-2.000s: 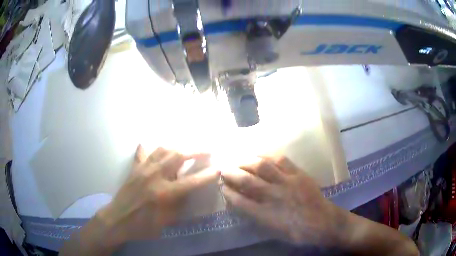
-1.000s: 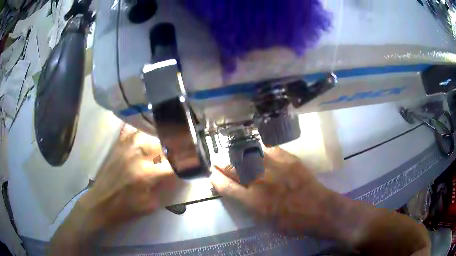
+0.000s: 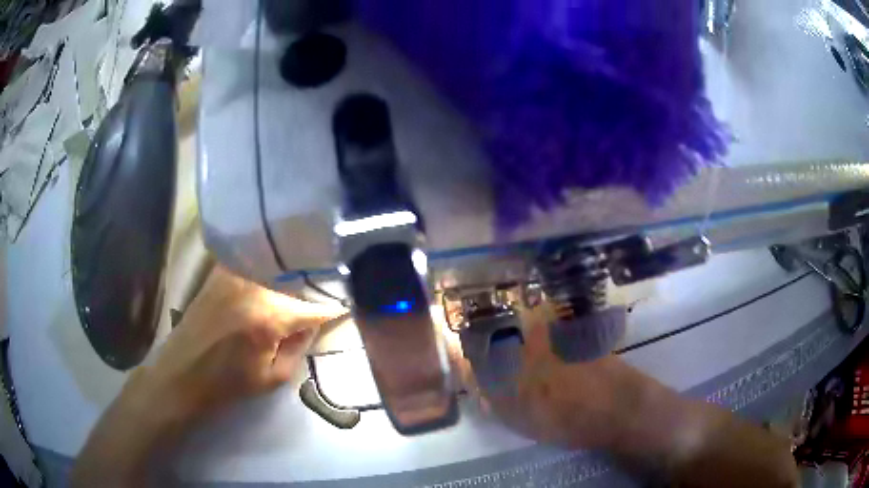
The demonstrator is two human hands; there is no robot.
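The white sewing machine head (image 3: 229, 172) fills the upper middle. Its shiny upright metal strip (image 3: 405, 362) hangs over the sewing area and hides the needle. My left hand (image 3: 243, 329) lies left of the strip with its fingertips under the head, near the cream fabric panel (image 3: 195, 272). What its fingertips hold is hidden. My right hand (image 3: 562, 391) lies right of the strip, its fingers hidden behind the small dark grey block (image 3: 495, 357) and the tension knob (image 3: 586, 334). The outlined needle plate (image 3: 343, 381) shows uncovered between my hands.
A dark grey lamp (image 3: 126, 229) stands left of the head. Purple fluffy cloth (image 3: 581, 105) drapes over the head. Thread snips (image 3: 843, 286) lie at the far right. White cut pieces (image 3: 48, 133) lie at upper left. A ruler scale (image 3: 753, 381) runs along the table's front edge.
The view has tipped closer over the machine head. My hands have moved away from the front edge to under the head, the panel with them, and the needle plate has come into view.
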